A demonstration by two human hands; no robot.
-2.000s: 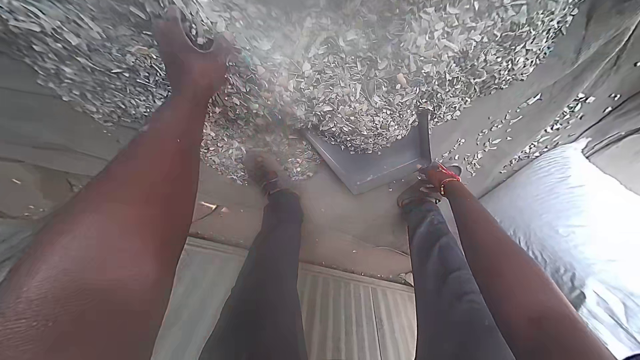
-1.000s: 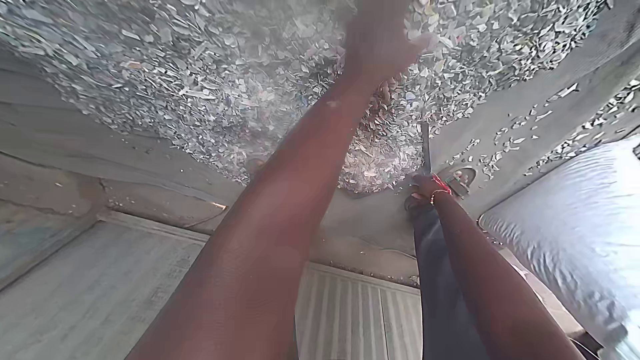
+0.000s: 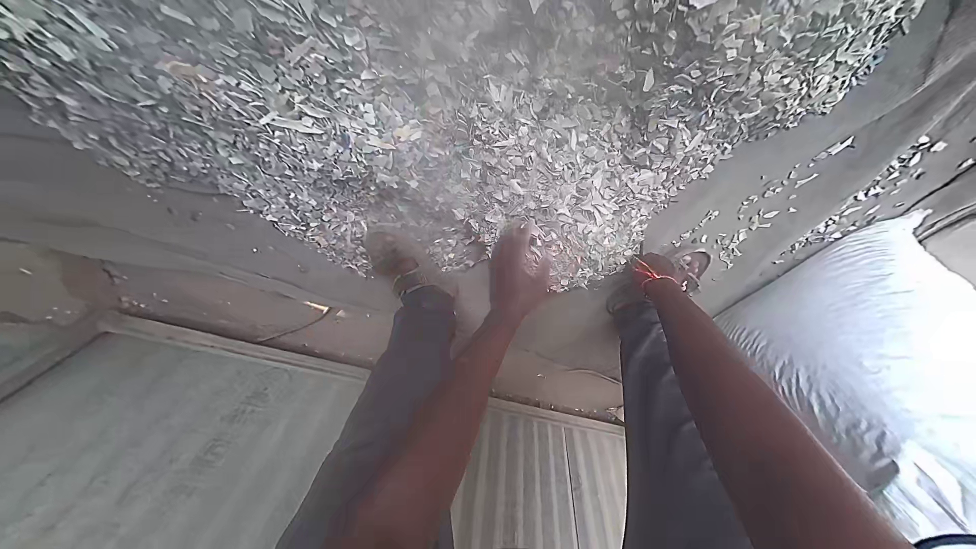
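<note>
A wide heap of shredded, pale plastic-like flakes (image 3: 457,114) fills the upper part of the head view. My left hand (image 3: 520,271) is at the heap's near edge, between my feet, thumb apart and fingertips against the flakes; it holds nothing that I can make out. Beside my right foot, my right hand (image 3: 652,271), with red and orange thread at the wrist, is closed on the edge of a grey tray or scoop. Only a dark sliver of that edge shows; flakes and my hand hide the rest.
Grey sheeting (image 3: 191,236) lies under the heap, with loose flakes (image 3: 762,213) scattered at the right. A full white woven sack (image 3: 831,343) lies beside my right leg. My left shoe (image 3: 393,255) touches the flakes. Behind my feet are a ledge and ribbed panels (image 3: 526,473).
My left hand went from the heap at upper left across to its upper middle, then back toward my feet. The grey tray, visible two seconds ago, is now covered by flakes. My right hand stays beside my right foot.
</note>
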